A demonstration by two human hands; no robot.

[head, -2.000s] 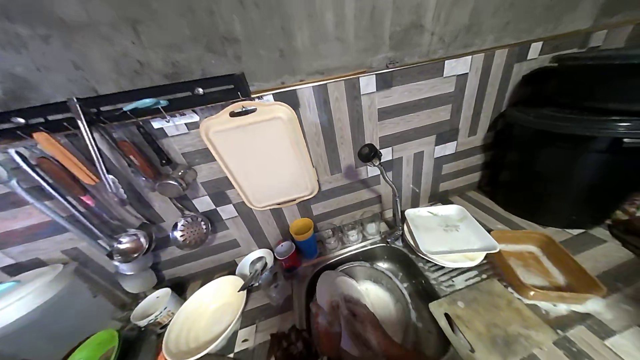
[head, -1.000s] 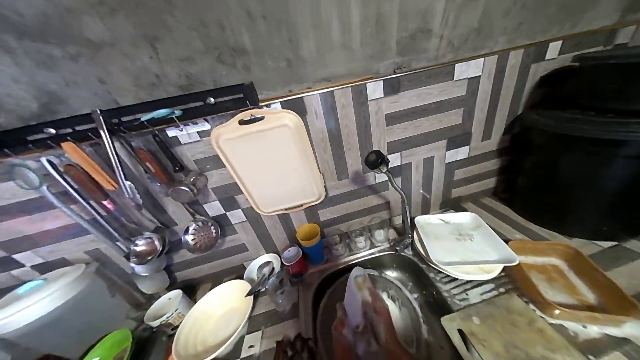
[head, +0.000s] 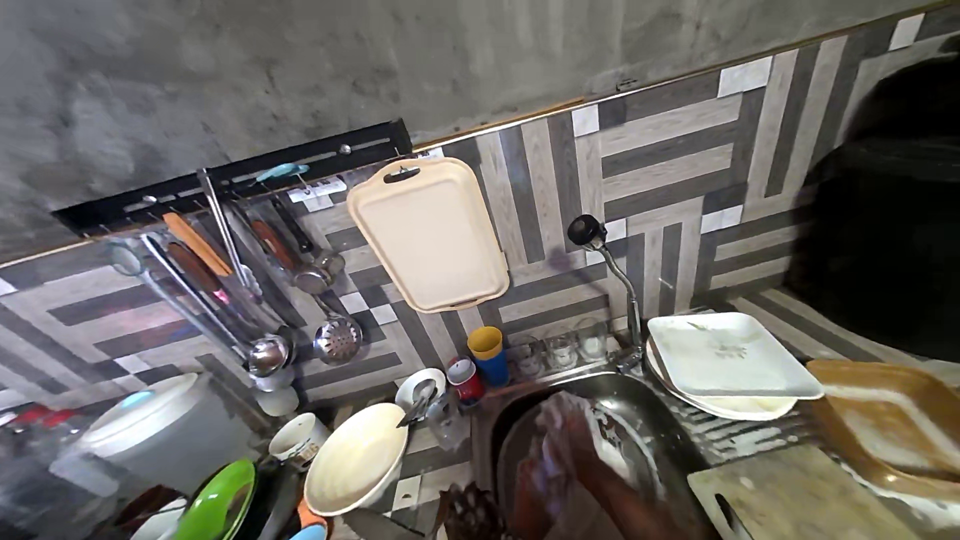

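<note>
Both of my hands are low in the steel sink (head: pixel 667 435), over a large round basin (head: pixel 641 442) with white suds. My right hand (head: pixel 581 450) reaches in from the lower right, its fingers blurred against a pale, soapy item (head: pixel 559 420). Beside it, my left hand (head: pixel 532 480) is at the same item, partly hidden by suds and blur. What the item is cannot be made out, nor exactly how the fingers close on it. Behind the sink rises a flexible faucet (head: pixel 622 281) with a black head.
Right of the sink are a white tray (head: pixel 731 356) on a plate, a brown tray (head: pixel 892 420) and a cutting board (head: pixel 802 495). Left stand a cream bowl (head: pixel 358 459), cups (head: pixel 489 356) and a green bowl (head: pixel 217 502). Ladles (head: pixel 268 354) and a beige tray (head: pixel 431 232) hang on the wall.
A pale, plate-like thing plainly seen at the hands earlier now shows only as a blurred soapy shape. The hands have shifted within the sink.
</note>
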